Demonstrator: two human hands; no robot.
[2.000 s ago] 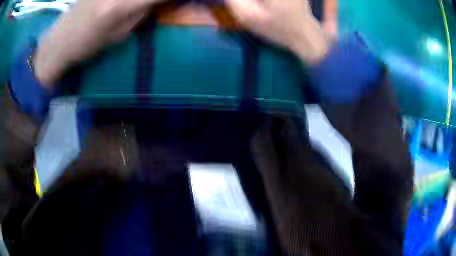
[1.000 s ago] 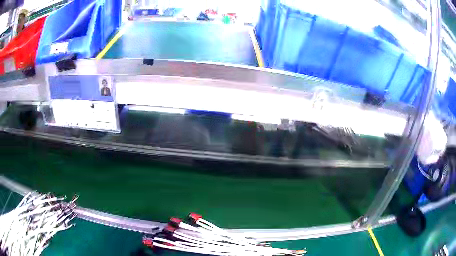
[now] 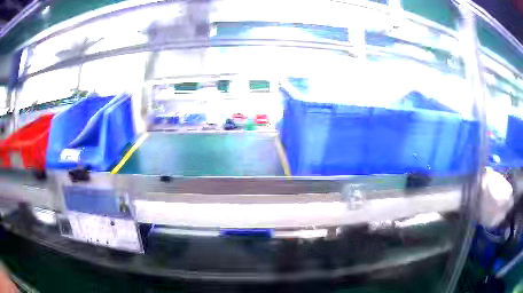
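A small skin-coloured blur at the bottom left corner looks like part of my left hand (image 3: 6, 282). It is cut off by the edge, and its fingers and anything in them cannot be made out. My right hand is out of view. Nearest in front is the pale metal rail (image 3: 241, 209) across the bench. A blue-and-white printed card (image 3: 103, 229) hangs on it at the left. No cable or connector housing can be made out.
A red bin (image 3: 27, 144) and a blue bin (image 3: 92, 134) stand beyond the rail at left, and large blue bins (image 3: 373, 140) at right. Between them lies a green surface (image 3: 212, 153). A metal post (image 3: 473, 114) rises at right, with a person (image 3: 496, 197) partly visible beyond.
The view has swung up from my lap and forearms to the bins beyond the bench. The white cable bundles seen a second ago have left the picture. The skin-coloured patch has appeared at bottom left.
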